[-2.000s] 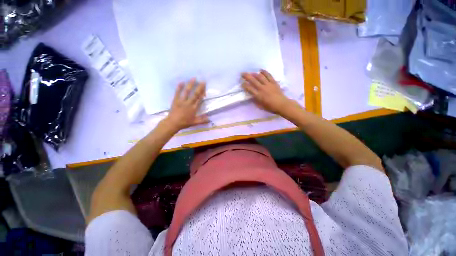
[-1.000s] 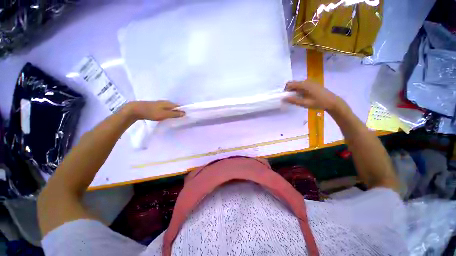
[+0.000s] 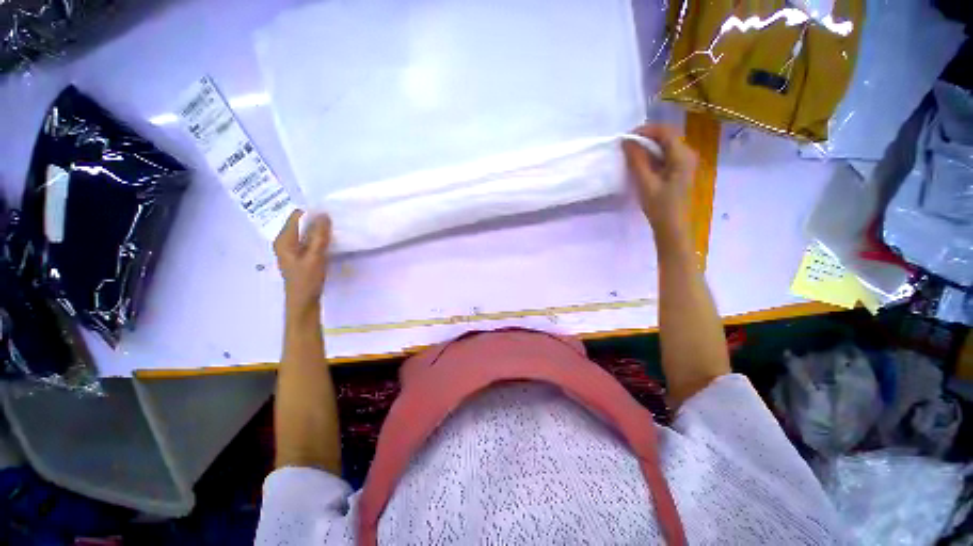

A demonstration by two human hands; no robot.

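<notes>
A white mailing bag [image 3: 448,96] lies on the table in front of me, its near edge folded over into a wide flap. My left hand [image 3: 303,247] pinches the flap's left end between thumb and fingers. My right hand [image 3: 662,176] pinches the flap's right corner, raised a little. A long white shipping label [image 3: 237,160] with black print lies flat just left of the bag, its lower end close to my left hand. Whether anything is inside the bag cannot be seen.
A black bagged garment [image 3: 96,219] lies at the left. A mustard bagged garment [image 3: 763,64] lies at the upper right, with pale mailing bags [image 3: 934,203] and a yellow paper slip [image 3: 830,279] near the right edge. A grey bin [image 3: 96,437] stands below the table's left edge.
My hands have moved from lying flat on the bag's near edge to gripping the flap's two ends. The near edge is now folded up into a wider band.
</notes>
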